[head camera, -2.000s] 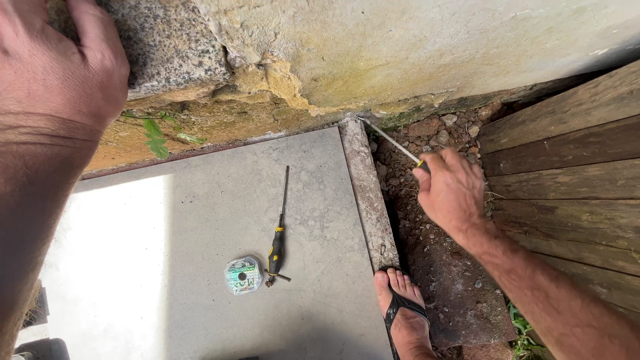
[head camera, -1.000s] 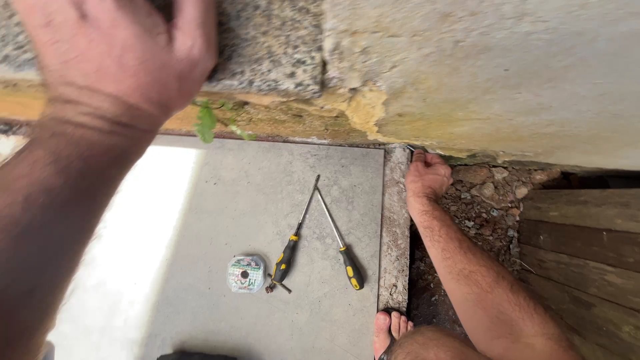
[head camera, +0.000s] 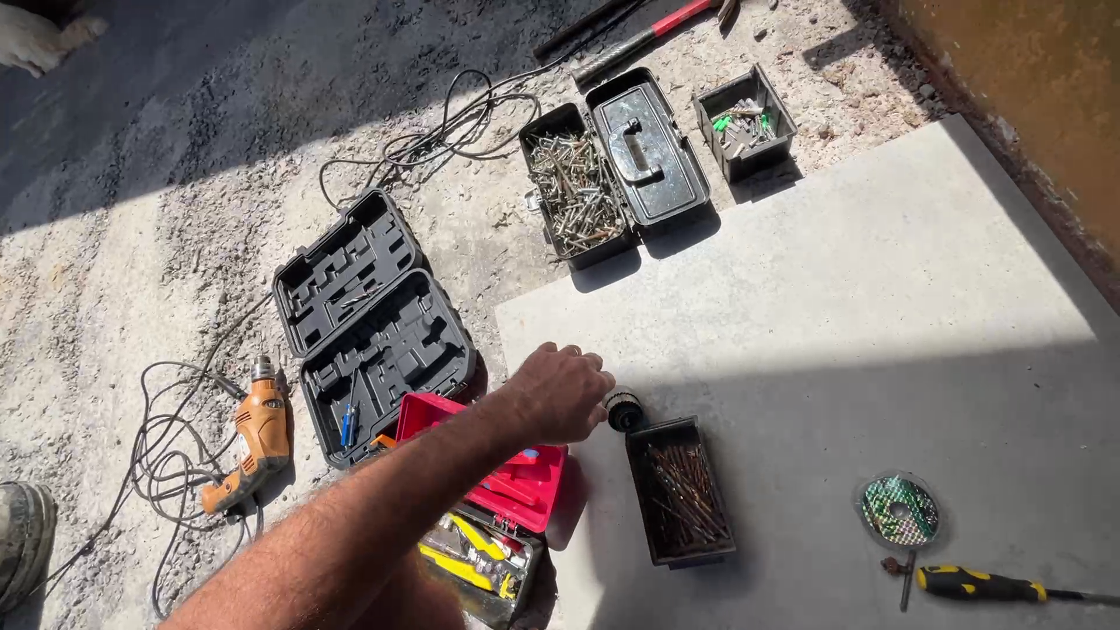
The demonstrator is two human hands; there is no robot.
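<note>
My left hand (head camera: pixel 564 394) reaches in from the lower left, fingers curled, at a small black ribbed round thing (head camera: pixel 623 409); a grip on it cannot be made out. Just below stands a black bin (head camera: pixel 731 556) of long rusty screws or nails. The open red-lidded toolbox (head camera: pixel 556 477) with yellow-handled tools lies partly under my forearm. At the lower right of the grey slab (head camera: pixel 814 464) are a clear spool (head camera: pixel 899 512), a drill chuck key (head camera: pixel 907 573) and a black-and-yellow screwdriver (head camera: pixel 980 584). My right hand is out of view.
An orange corded drill (head camera: pixel 262 433) and open black case (head camera: pixel 381 324) lie on rough ground. Farther back are an open box of screws (head camera: pixel 582 188), a small bin (head camera: pixel 744 122) and a red-and-black handle (head camera: pixel 643 39). A dusty shoe (head camera: pixel 22 542) shows at left.
The view has swung from the wall's corner to the tools. One second ago, two screwdrivers lay on the slab and my right hand was at the wall's base; that hand has left view.
</note>
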